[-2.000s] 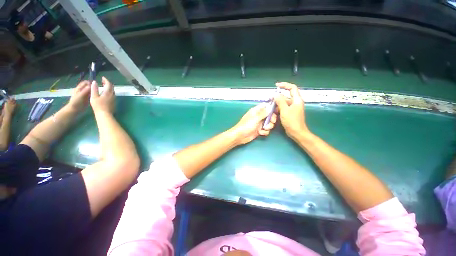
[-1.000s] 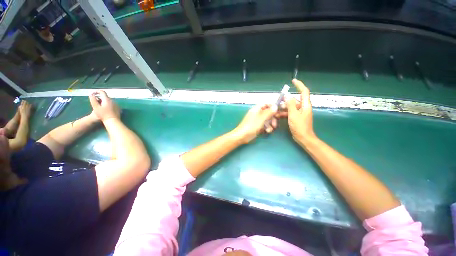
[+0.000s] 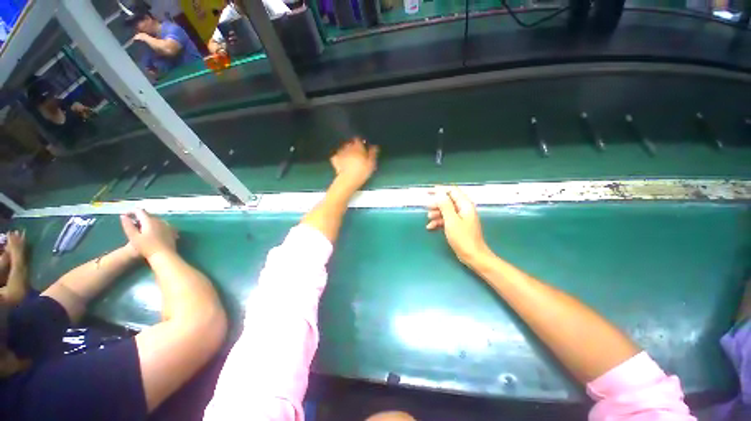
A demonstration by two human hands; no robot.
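My left hand [image 3: 355, 162] is stretched out over the dark green conveyor belt [image 3: 494, 154], with its fingers bent down. Whether it touches or holds a pen is hidden and blurred. My right hand [image 3: 458, 224] is over the near edge of the white rail and the bench, with its fingers curled. I cannot tell if something small is in it. A slim dark pen [image 3: 440, 146] lies on the belt between and beyond my hands. Another pen [image 3: 539, 136] lies farther right, with several more spaced along the belt.
The chipped white rail [image 3: 568, 193] runs between belt and glossy green bench [image 3: 527, 263]. A grey-white post [image 3: 152, 107] slants up at left. A person in dark blue [image 3: 78, 370] works at left beside a batch of pale pens [image 3: 72, 235]. A lilac sleeve [image 3: 737, 353] is at right.
My left hand has left my right hand and moved forward and left over the belt. The pale pen seen between my hands no longer shows. The view has tilted up, showing people opposite.
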